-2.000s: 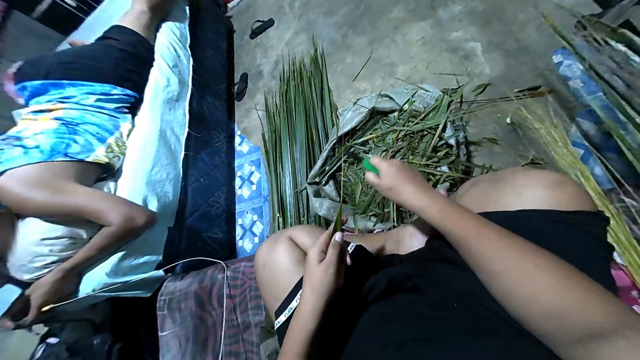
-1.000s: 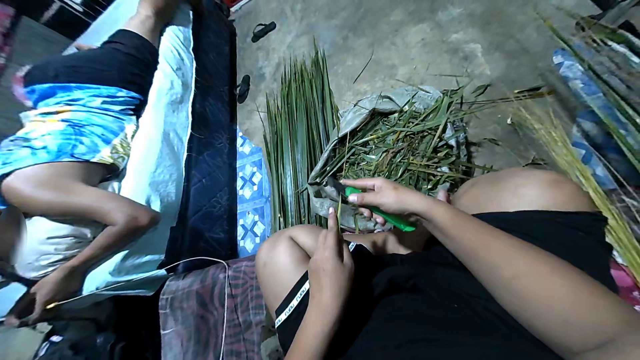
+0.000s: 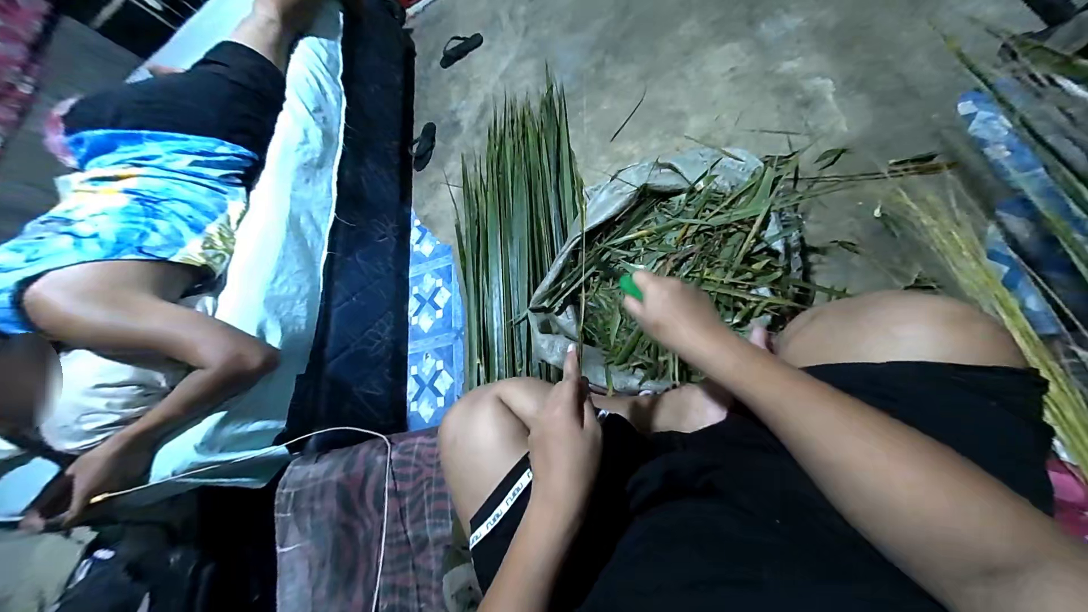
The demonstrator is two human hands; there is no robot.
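My right hand [image 3: 676,314] is closed around the green handle [image 3: 630,286] of a tool, over a sack [image 3: 557,327] filled with green leaf scraps [image 3: 705,255]. The tool's blade is hard to make out against the scraps. My left hand [image 3: 565,433] is over my bent knee, index finger pointing up, at the lower end of a thin upright strip [image 3: 581,280] that looks like a leaf rib. A stack of long green palm leaflets [image 3: 518,238] lies on the floor left of the sack.
Another person [image 3: 136,204] lies on a mattress [image 3: 365,212] at the left, holding a device with a white cable [image 3: 387,476]. Black flip-flops [image 3: 461,51] lie on the concrete floor. A bundle of pale thin ribs [image 3: 994,280] is at the right beside blue patterned material [image 3: 1011,153].
The right hand has moved up and away from the left hand, over the leaf scraps. One second ago it was close to the left hand, with the green handle in fuller view.
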